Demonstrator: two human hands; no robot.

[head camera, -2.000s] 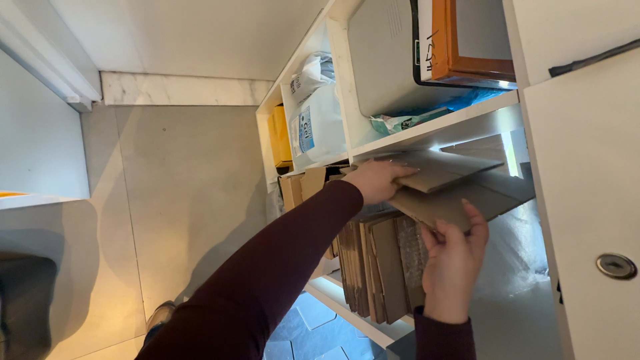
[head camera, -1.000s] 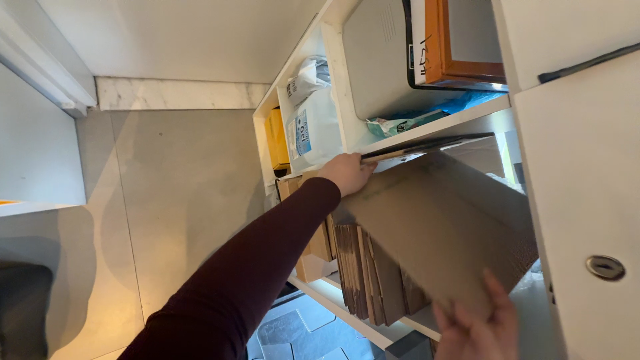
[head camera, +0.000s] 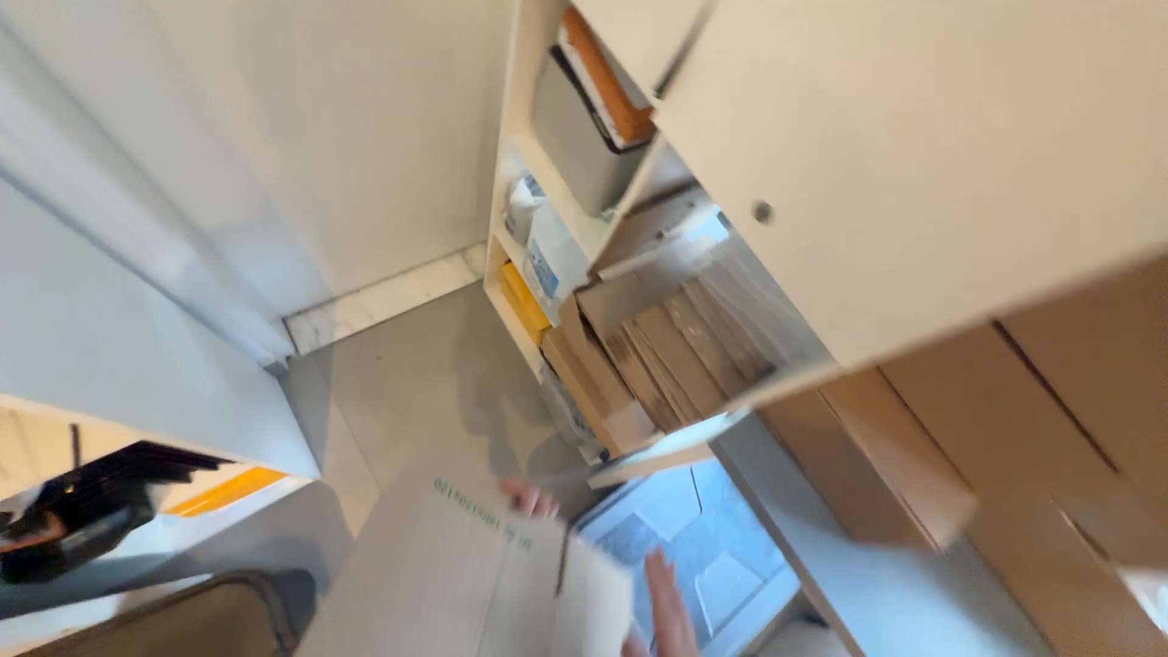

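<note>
A flat cardboard piece (head camera: 456,566) with green printing and a slot lies across the lower middle of the view. At its upper edge show the fingers of one hand, which I take for my left hand (head camera: 532,500), curled over the board; the rest of that hand is hidden. My right hand (head camera: 666,607), blurred, is beside the board's right edge with fingers extended; whether it touches the board I cannot tell. Flattened cardboard pieces (head camera: 671,356) stand packed in the shelf compartment above, next to clear plastic wrap (head camera: 744,301).
The white shelf unit (head camera: 557,187) also holds a grey case (head camera: 584,137), an orange-framed item (head camera: 610,78), a white bag (head camera: 552,255) and a yellow item (head camera: 525,301). Cardboard boxes (head camera: 876,456) are at right. A white cabinet (head camera: 137,356) with dark items stands left.
The hands have moved out of the shelf compartment and are now below it, at the large cardboard piece. The view has swung and tilted strongly.
</note>
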